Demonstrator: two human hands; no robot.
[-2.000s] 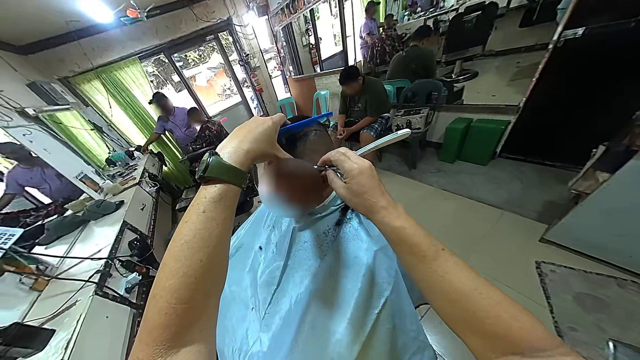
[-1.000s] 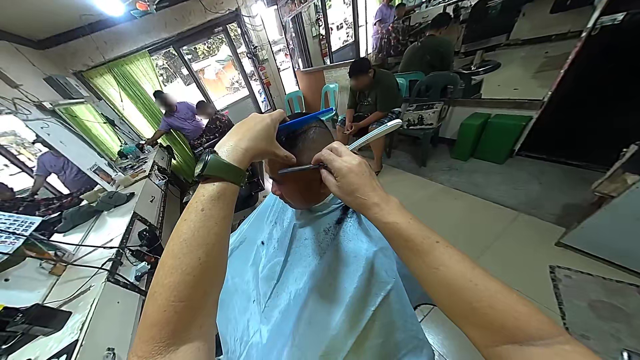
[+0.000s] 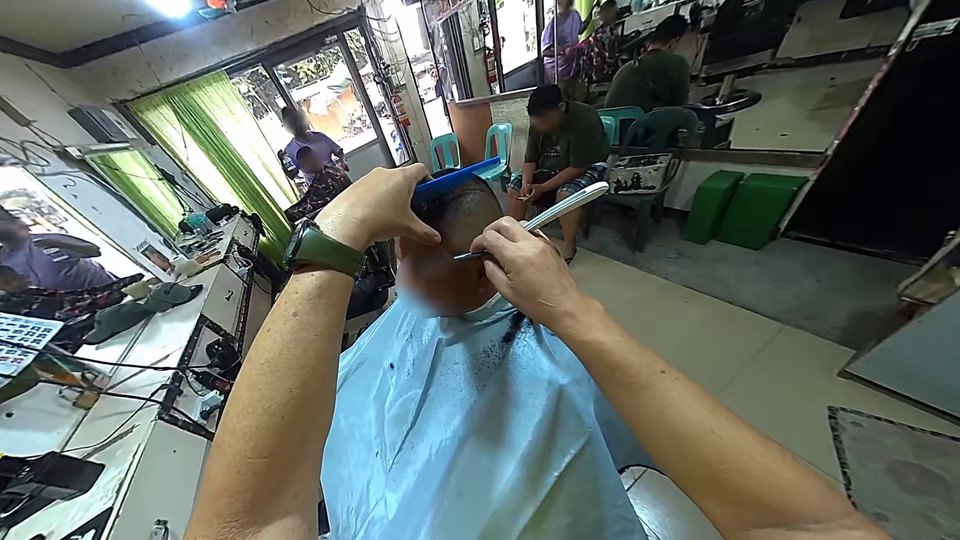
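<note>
A seated person's head (image 3: pixel 469 214) with close-cropped hair is in the middle of the head view, above a light blue barber's cape (image 3: pixel 457 427) with dark hair clippings on it. My left hand (image 3: pixel 382 210), below a green-strapped watch (image 3: pixel 322 250), holds a blue comb (image 3: pixel 457 180) against the top of the head; its thumb rests near the forehead. In my right hand (image 3: pixel 525 262) is a straight razor, its pale handle (image 3: pixel 568 206) pointing up to the right and its thin blade (image 3: pixel 469 256) at the side of the head near the temple.
A cluttered white counter (image 3: pixel 176 330) with cables runs along the left. Another person (image 3: pixel 566 142) sits by the wall mirror, near teal plastic chairs (image 3: pixel 499 150) and green bins (image 3: pixel 761 210). Two people (image 3: pixel 319 157) are near the window. A mat (image 3: pixel 900 472) lies at the lower right.
Since two seconds ago, the razor has moved from near the ear toward the temple, and its blade now shows along the skin. My left hand still holds the comb on the head.
</note>
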